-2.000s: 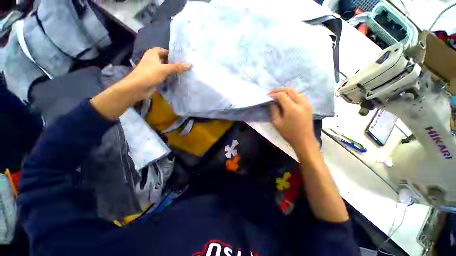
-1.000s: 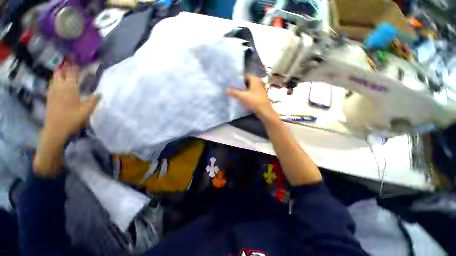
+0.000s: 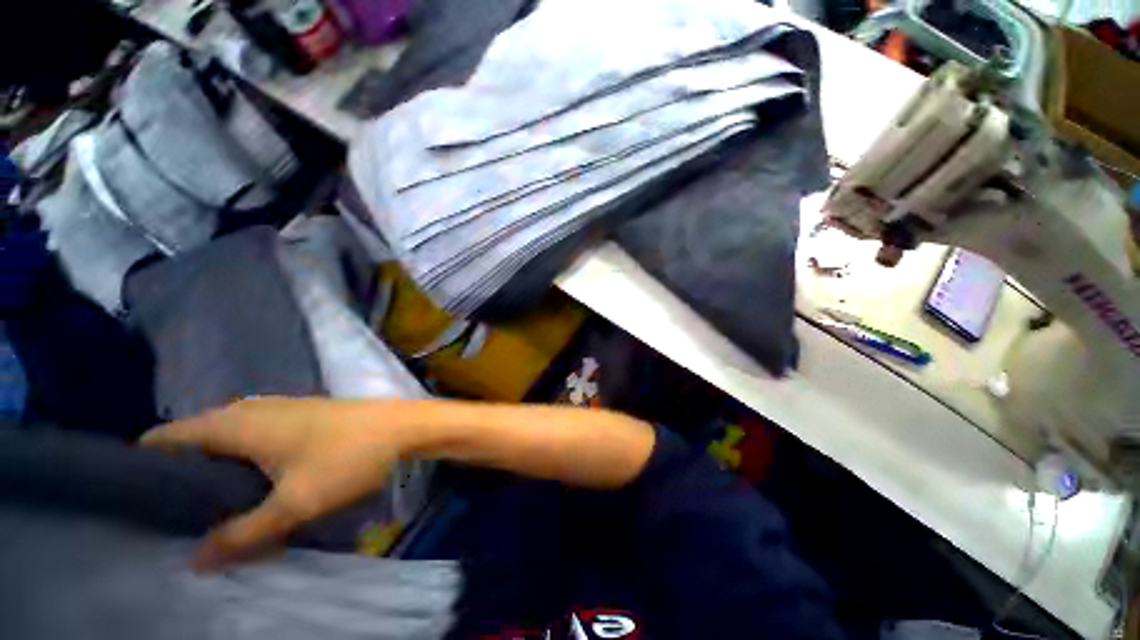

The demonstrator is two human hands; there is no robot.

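My right hand (image 3: pixel 294 463) reaches across my body to the lower left. Its fingers and thumb span the dark fold of a blurred grey cloth bundle (image 3: pixel 325 600), with the thumb over its paler side. My left hand is not in view. A layered bundle of denim panels (image 3: pixel 550 138) lies on the white table, pale sides up, its edges fanned in stripes along the front. A dark grey panel corner (image 3: pixel 725 238) sticks out from under it and points over the table's front edge. No hand touches this bundle.
The white sewing machine head (image 3: pixel 925 150) stands right of the bundle. A phone (image 3: pixel 964 294) and a blue-green pen (image 3: pixel 875 338) lie by it. Grey cloth piles (image 3: pixel 169 163) are at the left, yellow cloth (image 3: pixel 500 356) below the table edge.
Both hands have left the bundle on the table. Its smooth pale top is now fanned into layers. My right hand has swung to the lower left, and my left hand has gone out of view.
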